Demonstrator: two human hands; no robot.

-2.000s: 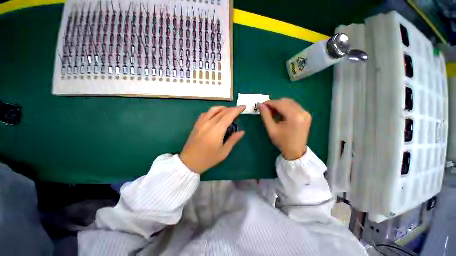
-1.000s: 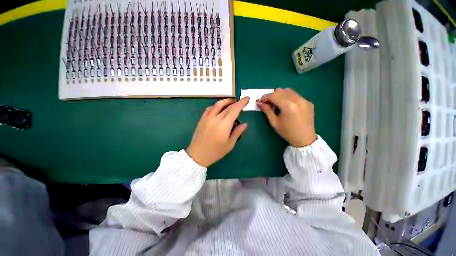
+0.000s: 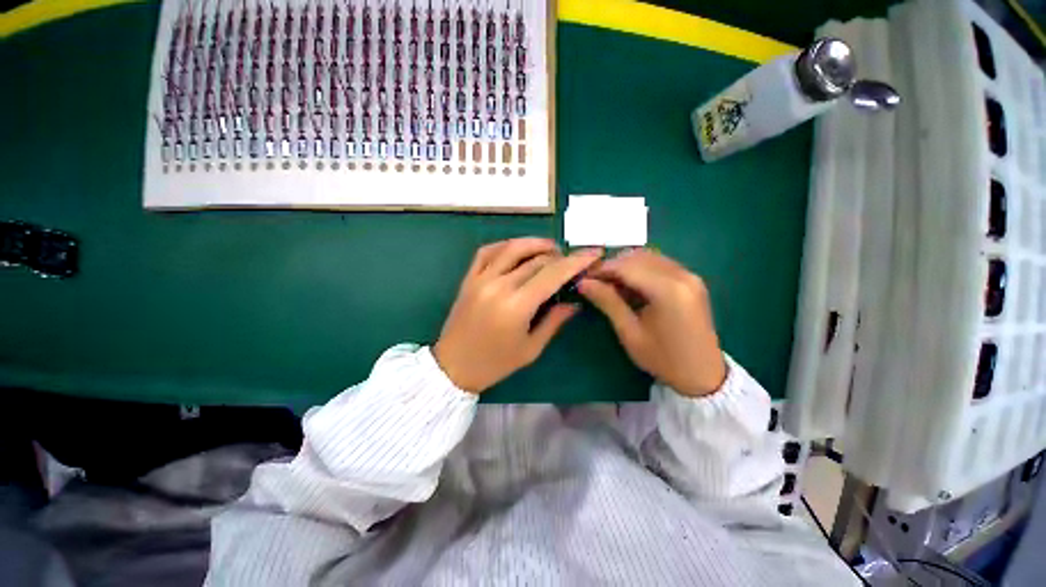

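Note:
My left hand (image 3: 505, 312) holds a black watch housing (image 3: 567, 295), mostly hidden under the fingers. My right hand (image 3: 660, 312) is beside it, its thumb and index fingertips pinched at the housing; a tiny wired component seems to be between them, too small to tell clearly. Just beyond the fingertips lies a blank white pad (image 3: 606, 221). The white component tray (image 3: 344, 187) lies ahead and to the left, with dense rows of wired components and some emptied tan slots at its near right corner.
Two black housings (image 3: 48, 250) lie at the far left of the green mat (image 3: 287, 298). A whitish dispenser bottle (image 3: 763, 107) stands at the right. Tall stacked blister trays (image 3: 895, 287) with black housings fill the right side. A grey-clothed person's part (image 3: 149, 505) shows at lower left.
Both hands have come together. My right fingertips have left the white pad and moved back to the housing at my left fingers. The whole pad now shows. The camera view has shifted slightly.

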